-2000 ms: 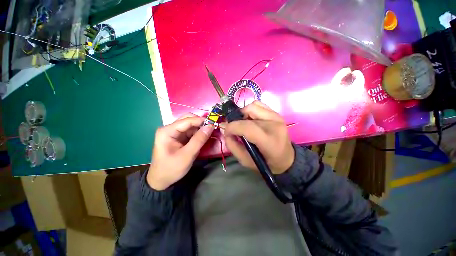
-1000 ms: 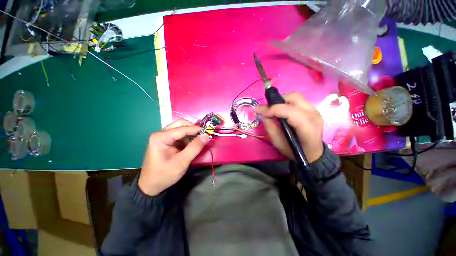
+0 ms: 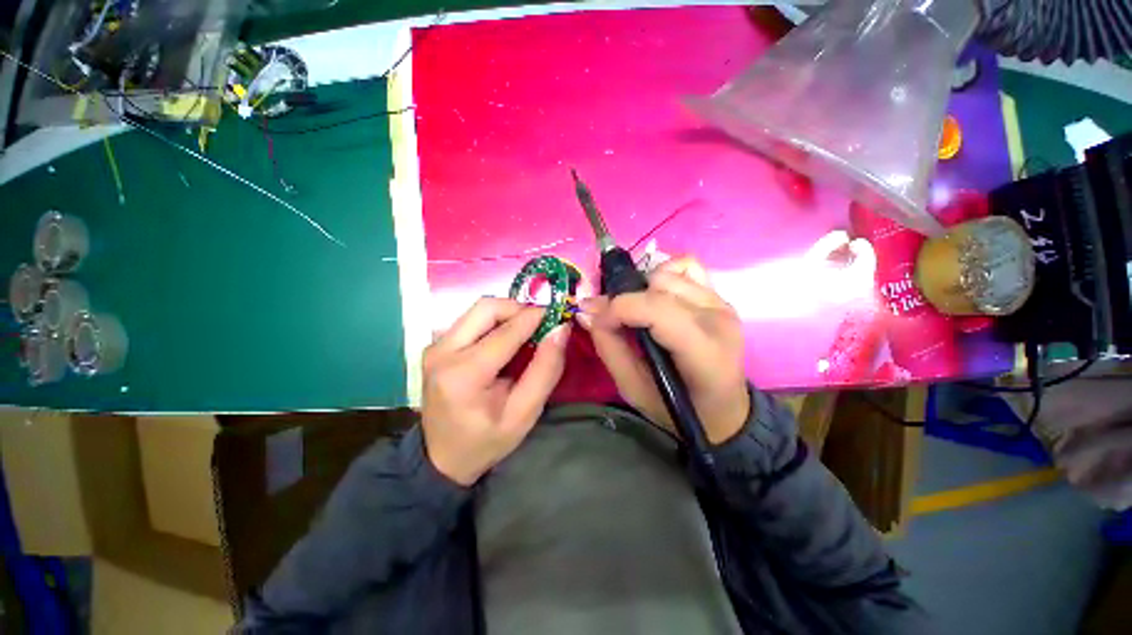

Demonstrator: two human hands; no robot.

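Observation:
My left hand holds the green ring circuit board by its lower edge, tilted up above the pink-red sheet. Small yellow and dark parts show on the board's right side. My right hand holds the soldering iron, its metal tip pointing up and away from the board. The right fingertips are close to the board's lower right; whether they pinch a wire is hidden. A thin red wire rises right of the iron. The stator is not clearly visible.
A clear fume hood hangs at upper right. The tip cleaner stands by a black box. Several round rings lie far left on the green mat. Wired parts and a plastic tray are upper left.
The green ring board now faces the camera in my left hand. My right hand and the iron came back left to the board. The silvery stator beside it no longer shows clearly.

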